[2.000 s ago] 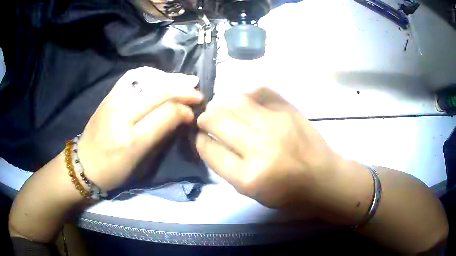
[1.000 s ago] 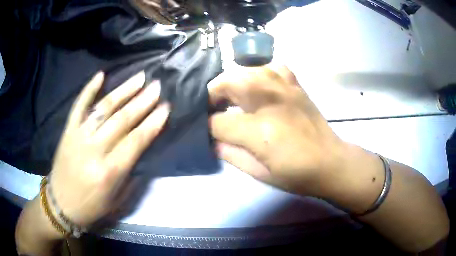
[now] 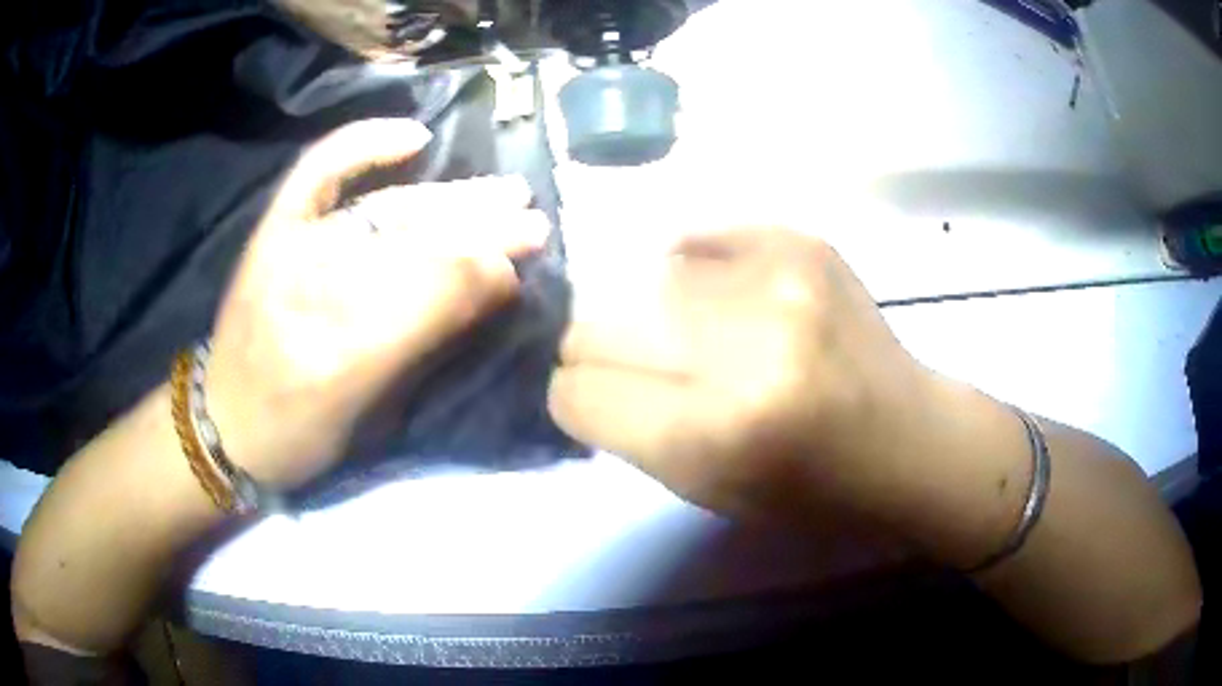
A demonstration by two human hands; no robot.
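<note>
The black lining fabric (image 3: pixel 121 228) lies in soft folds on the left of the table and runs up to the presser foot (image 3: pixel 513 97). Its right edge runs down from the foot between my hands. My left hand (image 3: pixel 362 282) lies over the fabric, fingers pointing right to the edge; whether it pinches the cloth is not clear. My right hand (image 3: pixel 724 362) is blurred, its curled fingertips closed on the fabric edge lower down. The fingertips' undersides are hidden.
The grey-green cap (image 3: pixel 618 115) stands right of the presser foot, below the dark machine head. Thin dark tools (image 3: pixel 1032 19) lie at the upper right. A dark object with green (image 3: pixel 1190 239) is at the right edge. A measuring tape (image 3: pixel 402 643) follows the curved front table edge.
My left hand has moved right and up from lying flat on the fabric to the seam edge. My right hand stays at the edge, slightly lower. The whole view has shifted a little.
</note>
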